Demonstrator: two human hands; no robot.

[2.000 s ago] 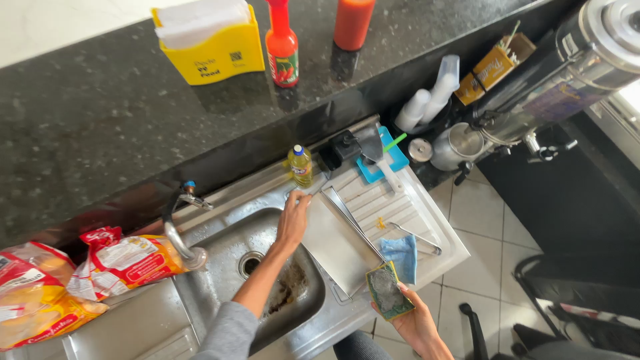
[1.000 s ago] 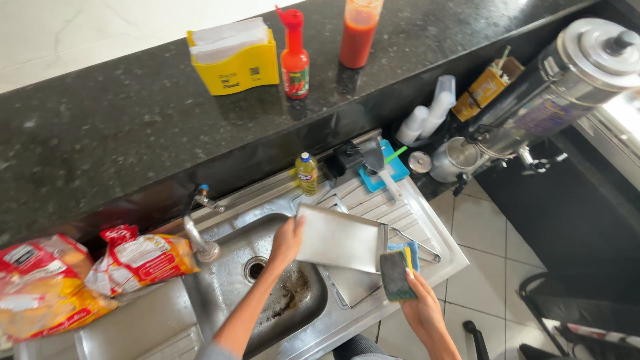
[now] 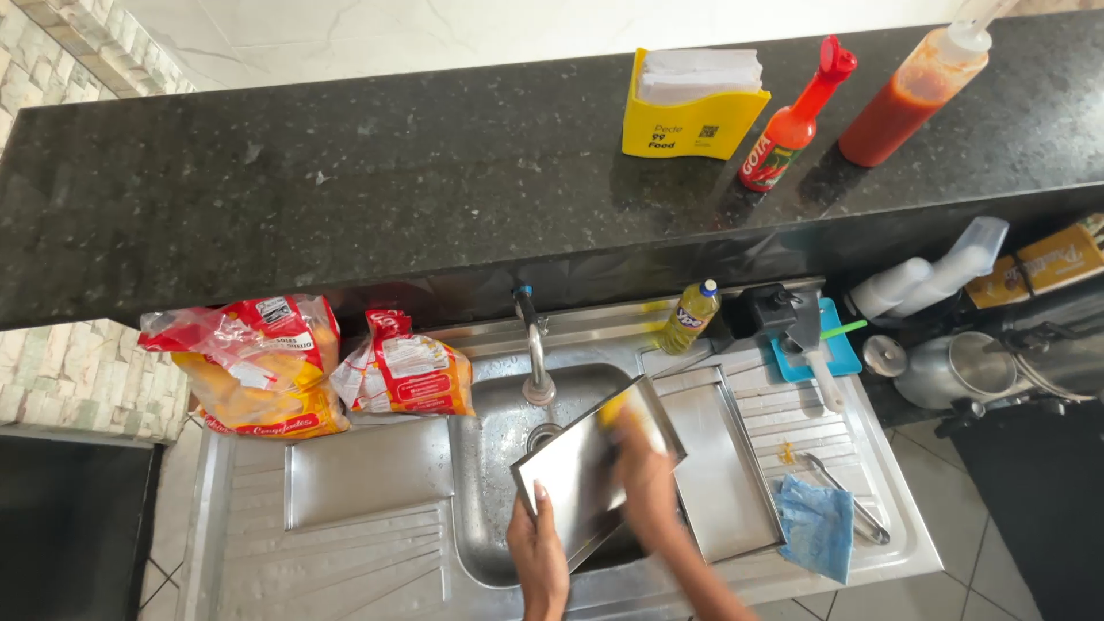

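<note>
Over the steel sink (image 3: 492,517), my left hand (image 3: 539,552) grips the lower left edge of a shallow rectangular metal tray (image 3: 573,474), which is tilted. My right hand (image 3: 645,483), blurred, presses a sponge (image 3: 619,412) against the tray's inner face near its upper end; only the sponge's yellow part shows. Another metal tray (image 3: 720,466) lies on the right drainboard, and a further metal piece (image 3: 371,473) lies on the left one. A blue cloth (image 3: 815,526) and metal tongs (image 3: 849,500) are at the right.
The faucet (image 3: 536,354) rises behind the sink. A yellow detergent bottle (image 3: 690,319) and a spatula on a turquoise tray (image 3: 845,349) stand right of it. Food bags (image 3: 259,371) sit left. Above runs a dark stone counter (image 3: 345,190) with a napkin holder (image 3: 690,121) and sauce bottles (image 3: 780,138).
The hand-held tray has moved left over the sink. The right hand has brought the sponge onto its face, where before it was beside the tray. The view has swung to the left.
</note>
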